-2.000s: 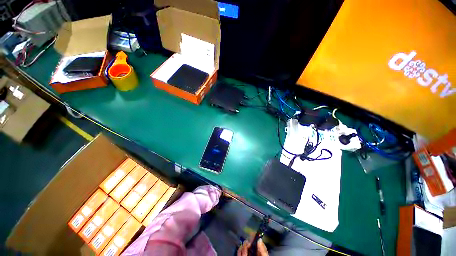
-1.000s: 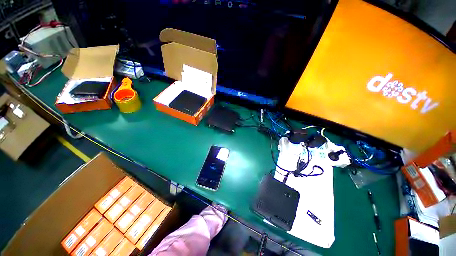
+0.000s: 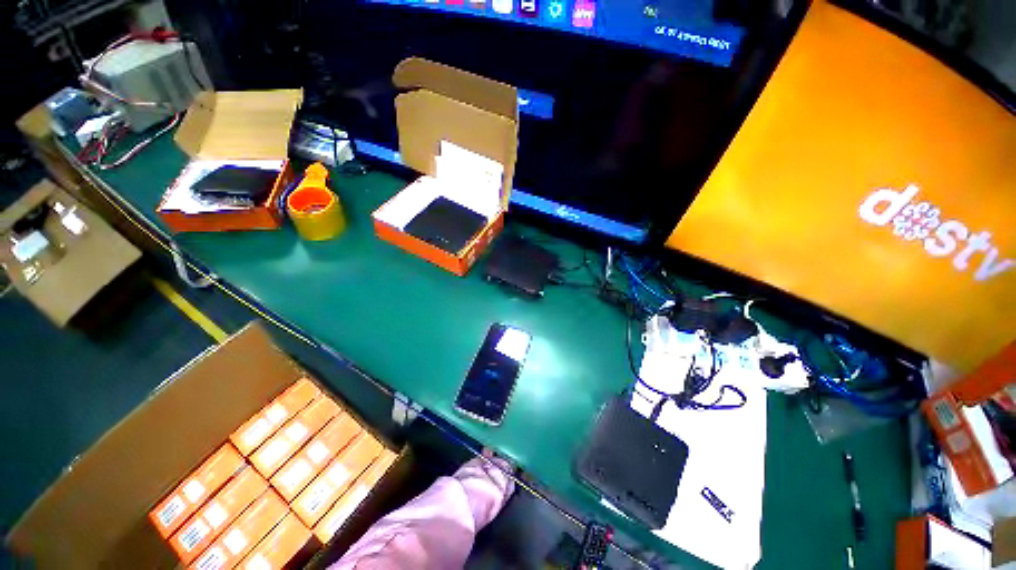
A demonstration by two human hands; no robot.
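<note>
A dark remote control with small coloured buttons (image 3: 596, 546) shows at the bottom edge, just off the bench front; no fingers are visible on it. A black set-top box (image 3: 633, 459) lies partly on a white sheet (image 3: 735, 445), with a small dark labelled item (image 3: 717, 504) beside it. A smartphone (image 3: 494, 373) with a lit screen lies on the green mat. A pink sleeve reaches from the bottom to the bench edge; the hand at its end is hidden or too unclear to read. My other hand is out of the picture.
An open carton (image 3: 134, 445) of orange boxes stands at lower left. Two open retail boxes, a yellow tape dispenser (image 3: 316, 212) and a second black box (image 3: 521, 265) sit along the back. Cables and a power strip lie at right, before the orange screen (image 3: 858, 167). A pen (image 3: 853, 495) lies at right.
The hands seen around the remote two seconds ago are out of view. The remote remains at the bottom edge. The middle screen now shows a menu with coloured icons. The camera view has shifted.
</note>
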